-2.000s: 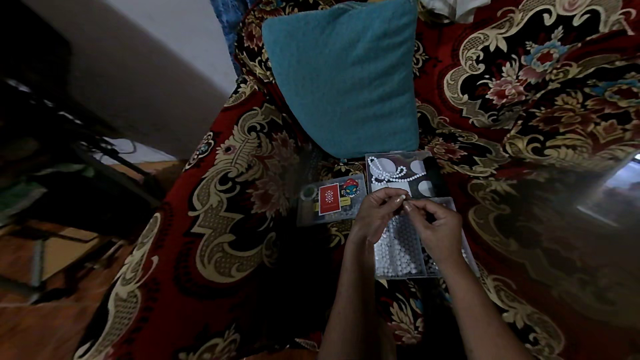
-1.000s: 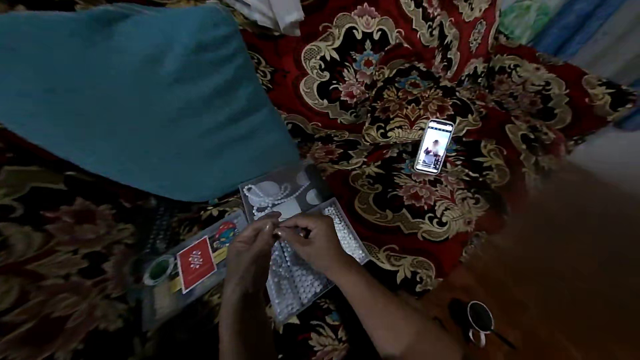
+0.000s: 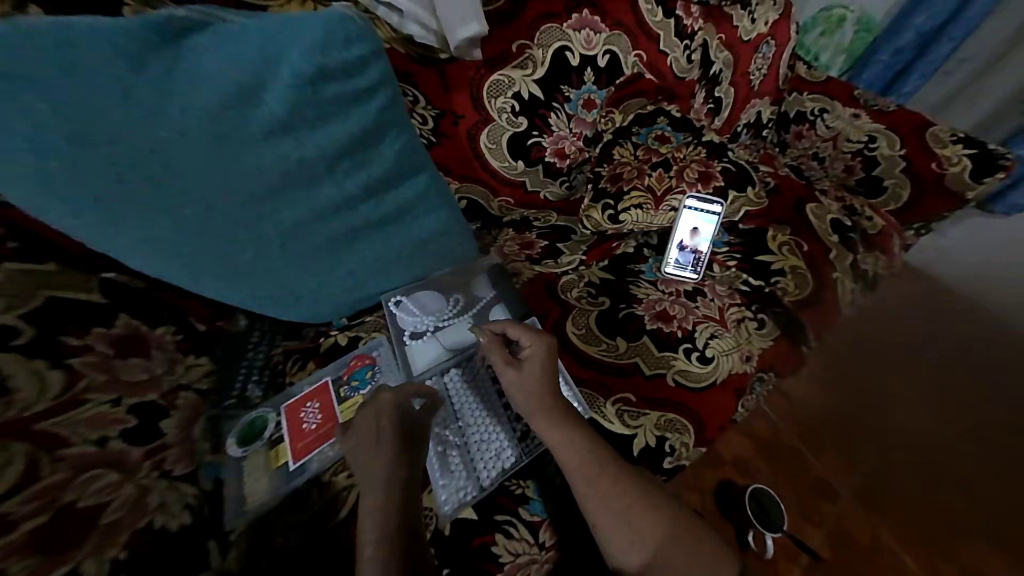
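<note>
My left hand (image 3: 394, 424) is bent over the left side of an open plastic bead box; its fingertips are in shadow, so I cannot tell whether they hold anything. White beads (image 3: 480, 424) fill the box's compartments. My right hand (image 3: 524, 360) is above the box's upper right part, thumb and forefinger pinched near a strand of white beads (image 3: 436, 318). Whether a thread or bead sits in that pinch is too small to tell. The strand lies looped across the box's lid (image 3: 428, 356). Left of my left hand is a clear plastic case (image 3: 260, 488) with a red card (image 3: 310, 422) on it.
A teal cushion (image 3: 240, 160) stands behind the boxes. A lit smartphone (image 3: 694, 238) lies on the patterned red and black cover (image 3: 632, 320) to the right. On the floor at lower right is a white cup (image 3: 766, 512) with a dark handle sticking out beside it.
My hands, close together one second ago, are now apart, the right one higher near the bead strand. The view has swung right since two seconds ago.
</note>
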